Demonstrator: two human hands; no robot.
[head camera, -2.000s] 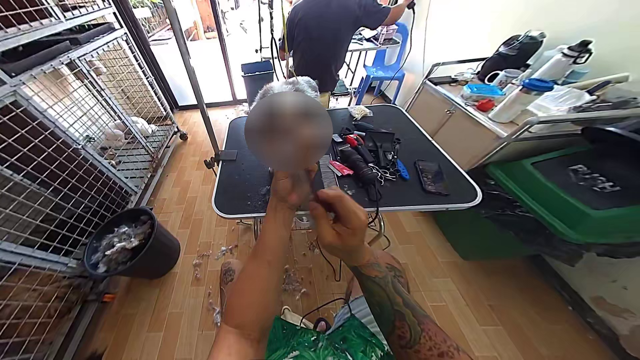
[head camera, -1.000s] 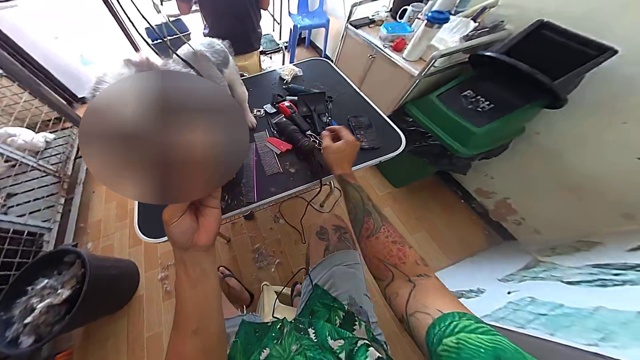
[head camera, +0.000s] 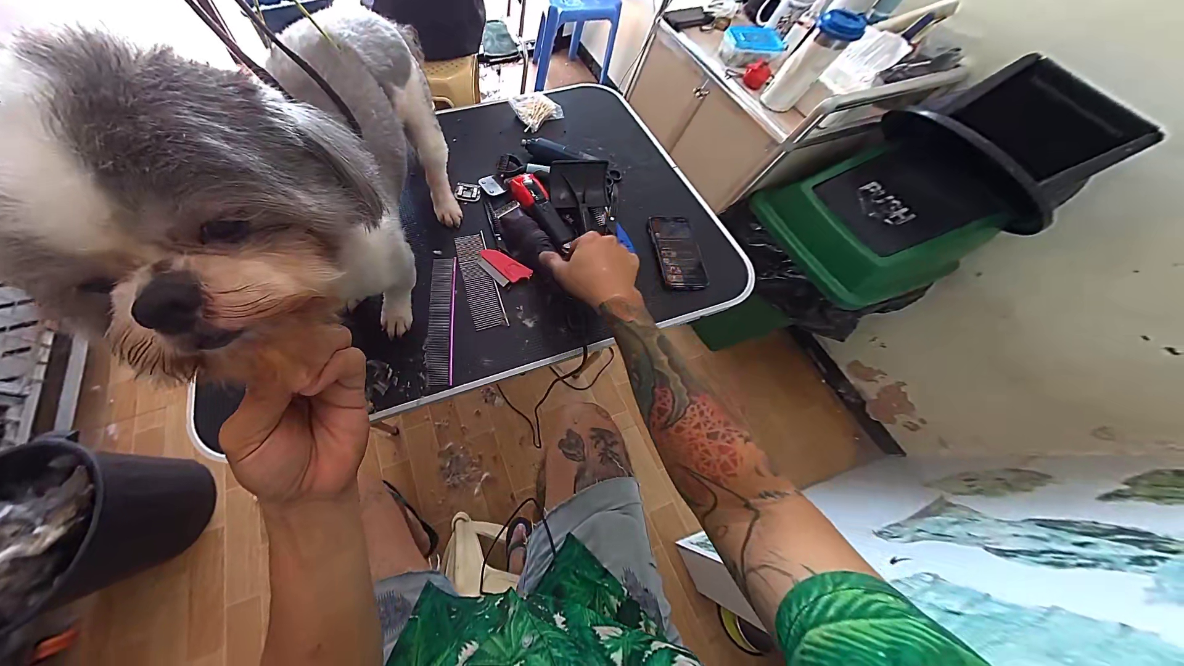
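Note:
A grey and white dog (head camera: 185, 166) with a tan muzzle stands on the black grooming table (head camera: 592, 319). My left hand (head camera: 301, 412) grips the hair at its chin. My right hand (head camera: 597, 268) rests among the grooming tools at the table's middle; its fingertips are partly hidden, touching or around a dark clipper (head camera: 524, 236). Close by are a red and black clipper (head camera: 541, 205), a small red comb (head camera: 506, 267), a metal comb (head camera: 480, 282) and a longer comb with a purple edge (head camera: 441, 322). A phone (head camera: 678, 252) lies to the right of my hand.
A black bin (head camera: 139, 509) holding cut hair stands at lower left. A green bin (head camera: 860, 222) with a black lid is on the right, beside a cabinet (head camera: 708, 120) bearing bottles. Cotton swabs (head camera: 536, 111) lie at the table's back. Cords hang below the table's near edge.
My right hand has left its place near my left hand at the dog and reached to the tools on the table. My left hand stays at the dog's chin. The view has turned and moved closer.

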